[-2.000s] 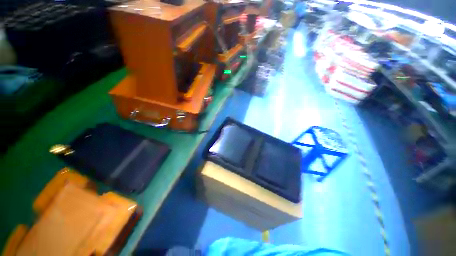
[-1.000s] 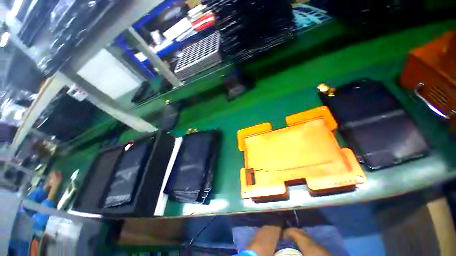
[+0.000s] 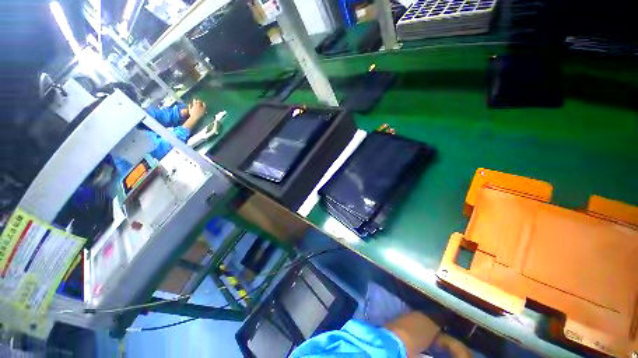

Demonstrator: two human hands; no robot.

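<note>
My left forearm in a blue sleeve is at the bottom edge, with my left hand [image 3: 422, 330] low in front of the bench; its fingers are blurred. More skin beside it is cut off by the edge; I cannot tell if it is my right hand. The orange jig [image 3: 553, 259] lies on the green bench at right with nothing on it. A stack of glossy black panels [image 3: 374, 178] with a gold tab lies left of it. Another black panel [image 3: 288, 148] lies on the black foam block [image 3: 329, 150], beside a narrow white strip [image 3: 332, 173].
A black frame with two panes [image 3: 297, 311] is below the bench edge, partly behind my sleeve. A white machine [image 3: 164, 203] stands at left. Another person's hands [image 3: 196, 112] are beyond it. A grey grid tray [image 3: 448, 19] and dark panels [image 3: 525, 82] are at the rear.
The view has swung left. The orange jig has shifted to the right of the picture, and the panel right of it is out of view. The blue sleeve shows more.
</note>
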